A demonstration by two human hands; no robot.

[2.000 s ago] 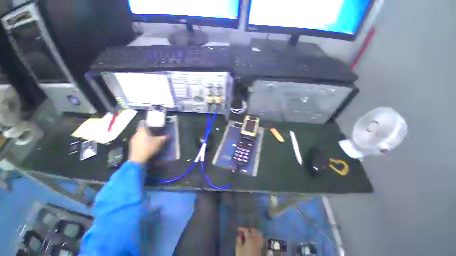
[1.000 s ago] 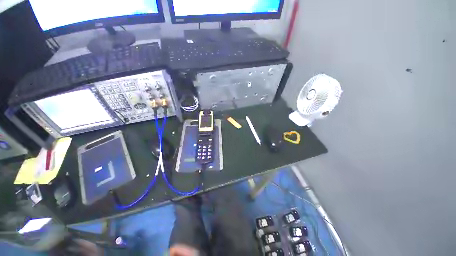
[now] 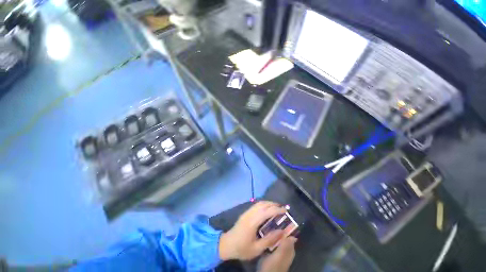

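Note:
A phone [image 3: 278, 229], small with a pale-edged face, is held over my lap. My left hand [image 3: 246, 231], in a blue sleeve, grips it from the left. My right hand [image 3: 279, 258] has its fingers on the lower edge; fingers partly hide the phone. An open flip phone [image 3: 389, 203] lies on the right coupler plate [image 3: 367, 183], its keypad showing. The left coupler plate [image 3: 296, 112] has no phone on it.
A clear blister tray [image 3: 154, 164] with several dark phones stands at left below the bench. Blue cables [image 3: 306, 168] cross between the plates. A dark phone [image 3: 256, 101], paper slips [image 3: 253, 66] and the tester [image 3: 367, 64] are beyond. A thin lead [image 3: 250, 172] hangs over the floor.
The view has swung left and tilted. My left hand has come from the lower left to my lap with the phone, and my right hand now meets it there.

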